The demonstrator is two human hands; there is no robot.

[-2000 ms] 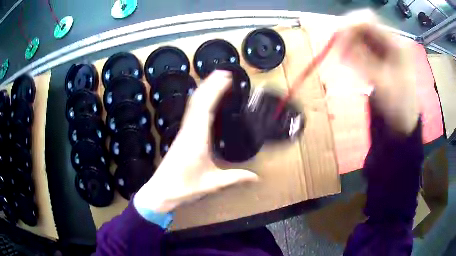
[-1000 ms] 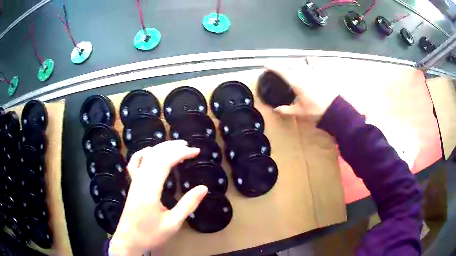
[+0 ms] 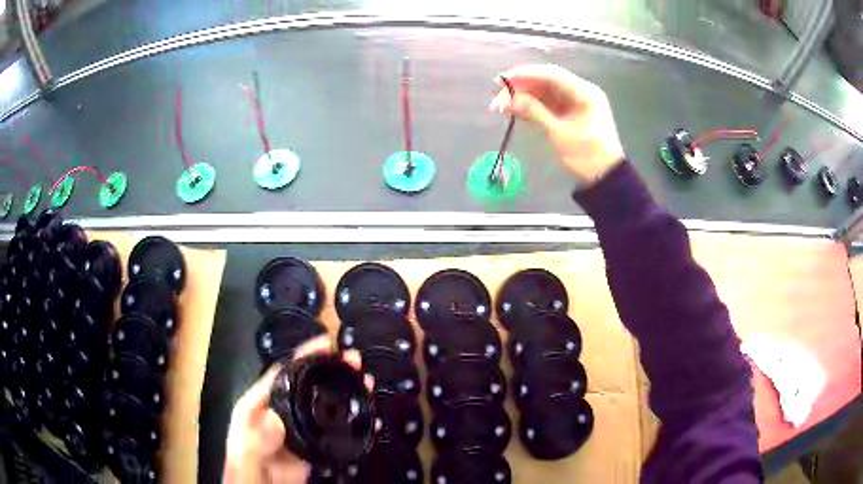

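Observation:
My left hand (image 3: 254, 430) holds a black round housing (image 3: 331, 408), open side up, above the housing rows at lower left of centre. My right hand (image 3: 558, 109) reaches over the conveyor belt (image 3: 331, 113) and pinches the dark and red lead wires (image 3: 508, 123) near their top. The wires stand up from a green circuit board (image 3: 496, 177) beneath the hand, blurred; whether it touches the belt I cannot tell. Overlapping rows of black housings (image 3: 556, 425) lie on the cardboard sheet (image 3: 610, 378).
More green boards with wires (image 3: 409, 171) stand on the belt to the left. Wired black units (image 3: 683, 153) are at its right. A metal rail (image 3: 426, 229) runs between belt and bench. More housings (image 3: 142, 340) lie at left. A white crumpled piece (image 3: 790, 378) is on the red sheet (image 3: 833, 312).
My right hand has left the cardboard and the housing there, and now grips wires over the belt. My left hand has taken hold of a housing. The view has shifted towards the belt.

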